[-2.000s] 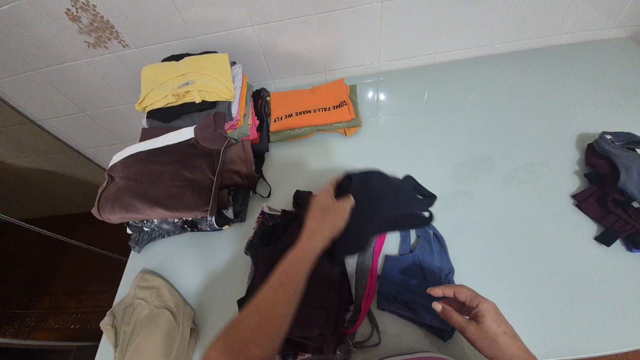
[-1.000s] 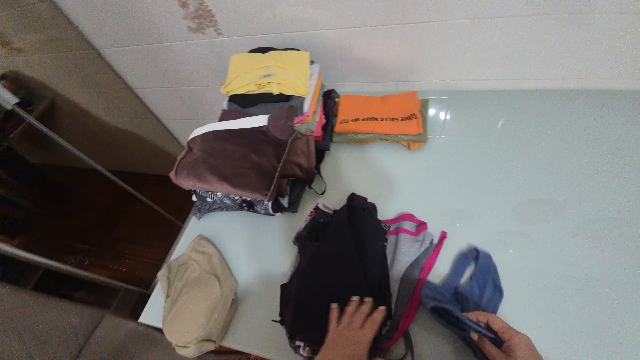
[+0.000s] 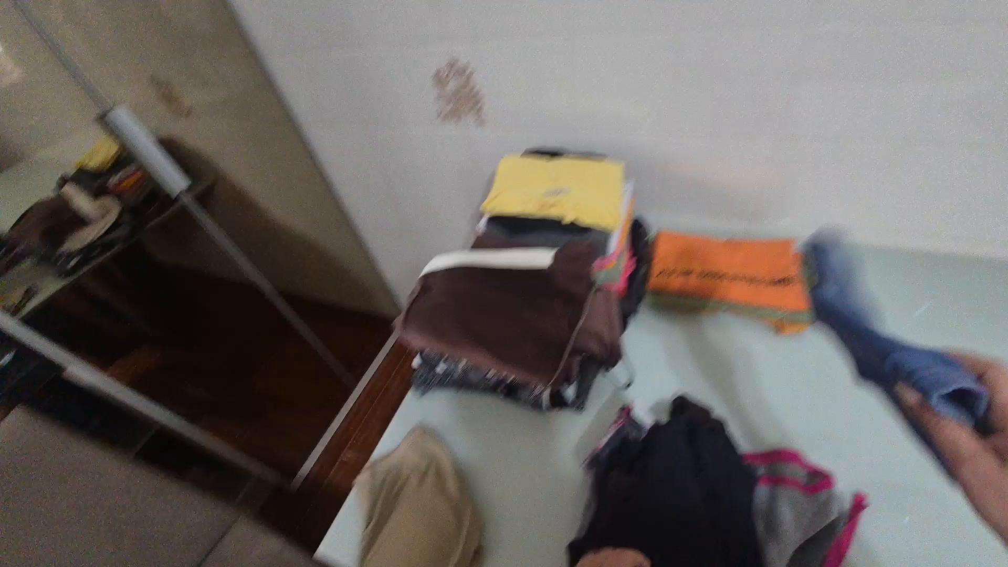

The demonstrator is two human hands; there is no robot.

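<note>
At the right edge, my right hand grips a blue garment, which hangs blurred in the air beside the folded orange cloth. Only the tips of my left hand show at the bottom edge, against a heap of black clothing; whether they hold any of it is hidden. A grey garment with pink trim sticks out on the heap's right side. To the left lies a beige garment at the table edge.
A tall stack of folded clothes stands behind, with a yellow garment on top and a brown one with a white stripe in front. A tiled wall backs the glossy table. Left is a metal-framed mirrored panel.
My right hand has taken hold of the blue garment and lifted it from the table. The black garment is now on the heap. The view has swung left.
</note>
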